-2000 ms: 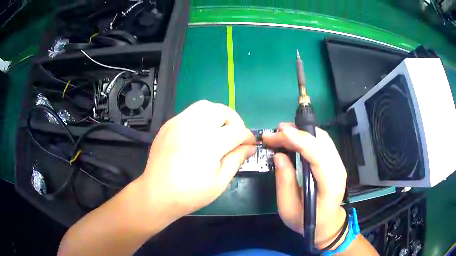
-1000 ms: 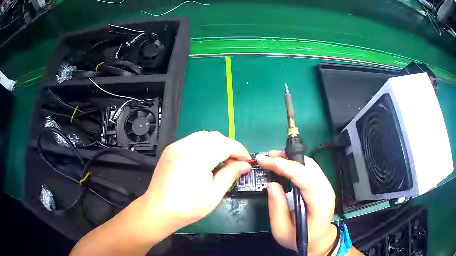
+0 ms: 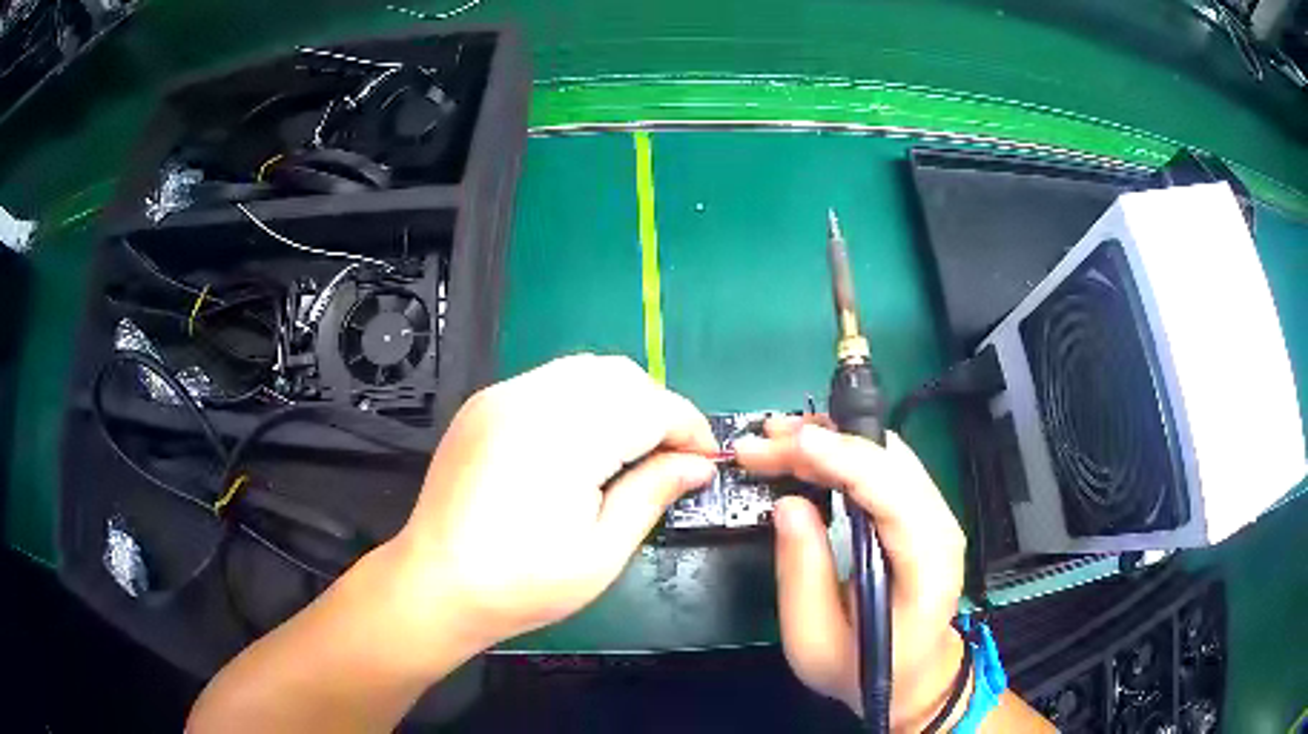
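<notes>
A circuit board (image 3: pixel 735 502) with white markings lies on the green mat under my fingers. My left hand (image 3: pixel 552 495) pinches a thin red lead wire (image 3: pixel 723 456) between thumb and forefinger over the board. My right hand (image 3: pixel 875 552) holds a soldering iron (image 3: pixel 858 402) upright against the palm, its metal tip pointing away from me and clear of the board. My right fingertips are at the board near the red wire; whether they touch the wire cannot be told. The fingers hide parts of the board.
A black foam tray (image 3: pixel 488 215) at left holds units with fans (image 3: pixel 385 339) and coiled black cables. A white fume extractor (image 3: pixel 1219 359) stands at right beside a black panel (image 3: pixel 990 244). Another compartment tray (image 3: pixel 1105 631) is at lower right. Yellow tape (image 3: pixel 648 258) marks the mat.
The whole view has shifted, first down and then slightly up. My hands stay together over the board. The red wire now shows between the fingertips, and the iron is still held tip away.
</notes>
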